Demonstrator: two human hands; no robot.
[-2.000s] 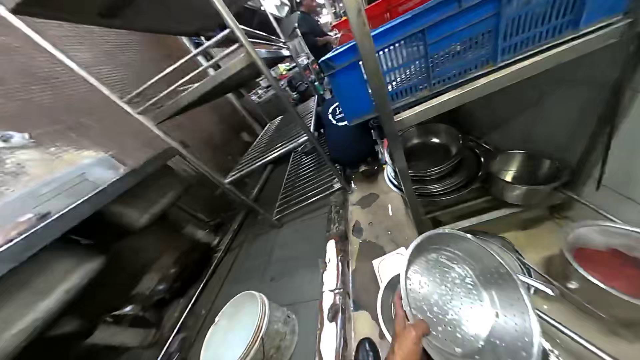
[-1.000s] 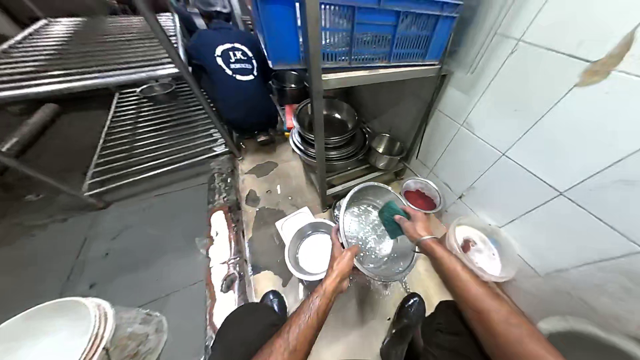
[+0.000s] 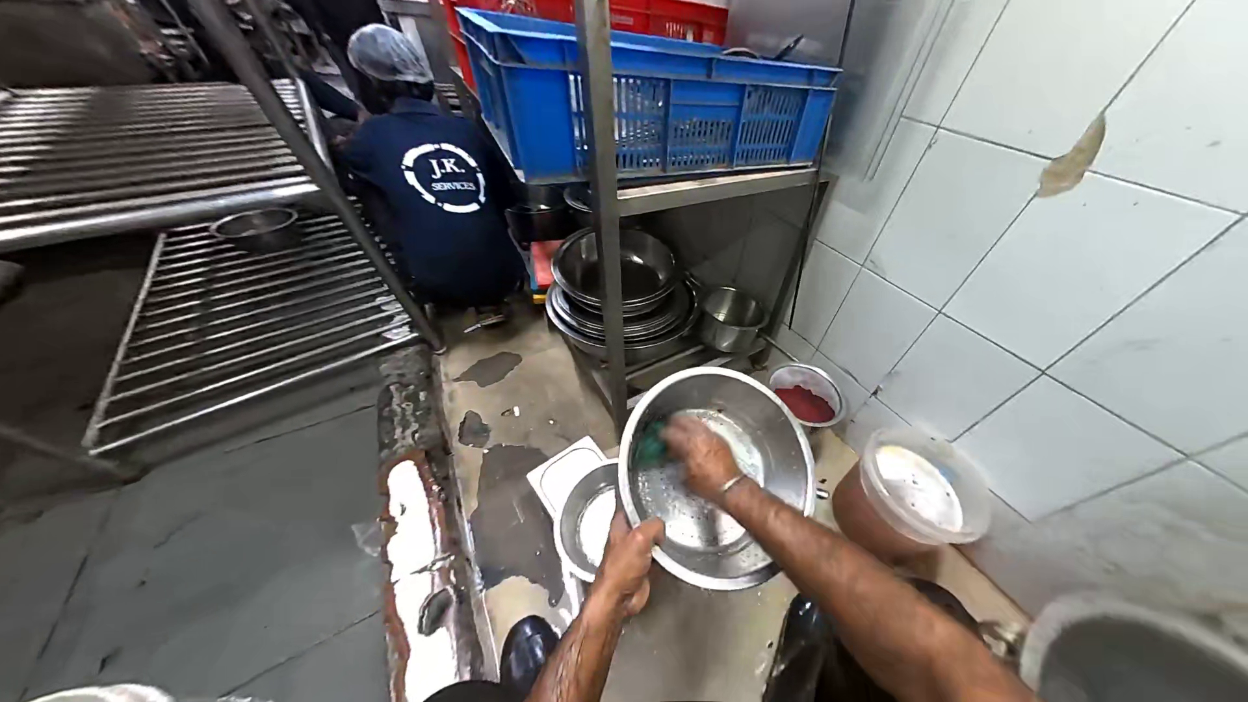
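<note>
My left hand (image 3: 629, 561) grips the lower left rim of a round stainless steel basin (image 3: 717, 565), which is tilted toward me. Inside the basin, against its upper left wall, my right hand (image 3: 700, 453) presses a green scouring pad (image 3: 651, 444); the hand is blurred and wears a metal bangle. Wet drops or suds speckle the basin's inside. Behind the basin's left edge sits a smaller metal pan (image 3: 575, 517) with a whitish inside, next to a white rectangular lid or tray (image 3: 561, 470).
A steel rack (image 3: 602, 195) holds a blue crate (image 3: 546, 127) above stacked basins (image 3: 624, 322) and a pot (image 3: 731, 317). A bowl of red material (image 3: 807, 395) and a plastic tub (image 3: 916, 487) stand right. A person (image 3: 439, 195) crouches beyond, near slatted racks (image 3: 263, 302). A broken kerb (image 3: 424, 556) runs left.
The view has swung since two seconds ago. Over the last second my right hand, with the green pad, has moved from the basin's right side to its upper left inside. My left hand keeps its hold.
</note>
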